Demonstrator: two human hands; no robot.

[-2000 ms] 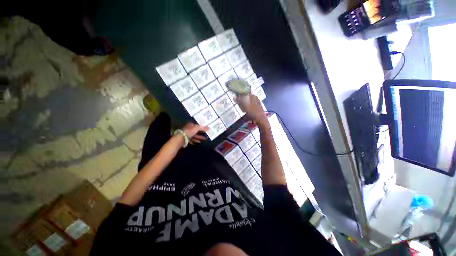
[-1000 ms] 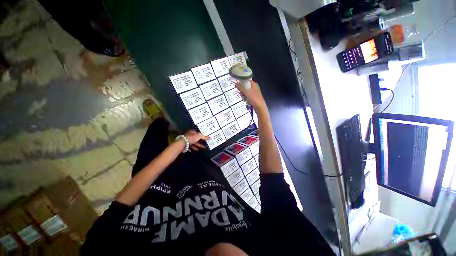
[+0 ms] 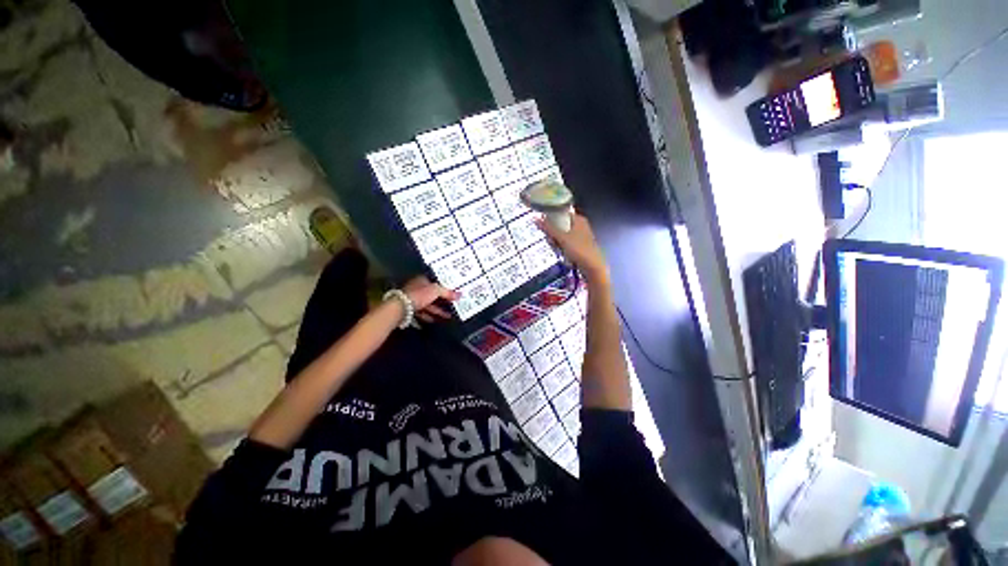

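My right hand (image 3: pixel 575 241) grips the handle of a pale barcode scanner (image 3: pixel 547 197), whose rounded head is over the right side of a block of product boxes (image 3: pixel 458 207). The boxes lie in a tight grid with white printed labels facing up. My left hand (image 3: pixel 429 301) is at the near corner of this block, fingers at its edge; whether it holds anything cannot be told. A second block of boxes (image 3: pixel 538 370) with red and blue sides lies nearer my body, partly hidden by my shirt and right arm.
The boxes lie on a green bench (image 3: pixel 332 88). A white shelf (image 3: pixel 724 166) on the right bears a keyboard (image 3: pixel 777 343), monitor (image 3: pixel 912 337) and lit smartphone (image 3: pixel 816 102). The scanner's cable crosses the bench. Cartons (image 3: pixel 100 475) stand on the floor at lower left.
My right hand and the scanner have moved from the far right corner of the block back towards me, along its right side. My left hand stays at the near corner.
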